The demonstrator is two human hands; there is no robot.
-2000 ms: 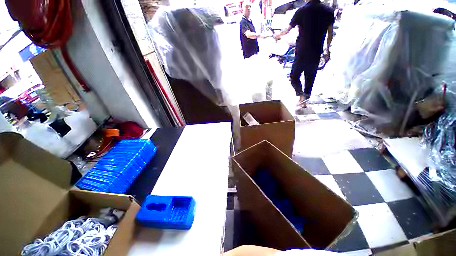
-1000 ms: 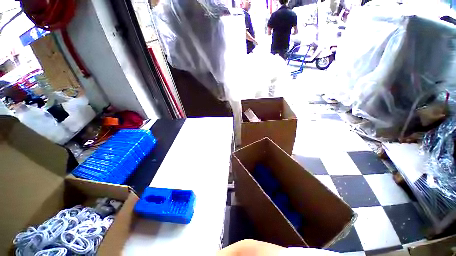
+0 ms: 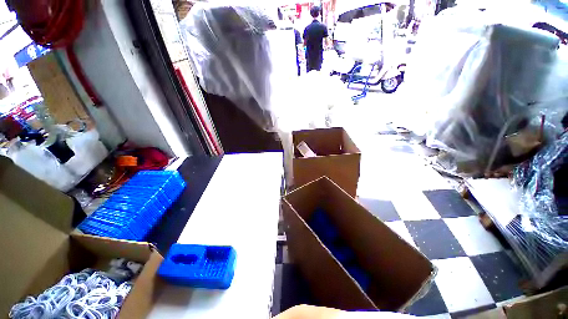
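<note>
No hand can be made out. A skin-toned shape (image 3: 311, 313) is cut off by the bottom edge, and I cannot tell which part of a body it is. A single blue blister tray (image 3: 198, 266) lies on the white bench, recesses up. An open brown carton (image 3: 142, 279) holding coiled white cables (image 3: 78, 296) stands at the lower left, cut off by the frame. A stack of ribbed blue trays (image 3: 134, 204) lies on the black strip behind the carton.
Beside the bench (image 3: 240, 187), a tall open floor carton (image 3: 389, 283) holds blue pieces, with another open carton (image 3: 325, 174) behind it. Plastic-wrapped goods (image 3: 492, 93) stand at the right. Two people (image 3: 315, 42) and a scooter (image 3: 380, 75) are outside.
The people outside have moved farther away and to the left, and a scooter has come into view. The camera has shifted slightly. The tray, stack and cartons keep their places.
</note>
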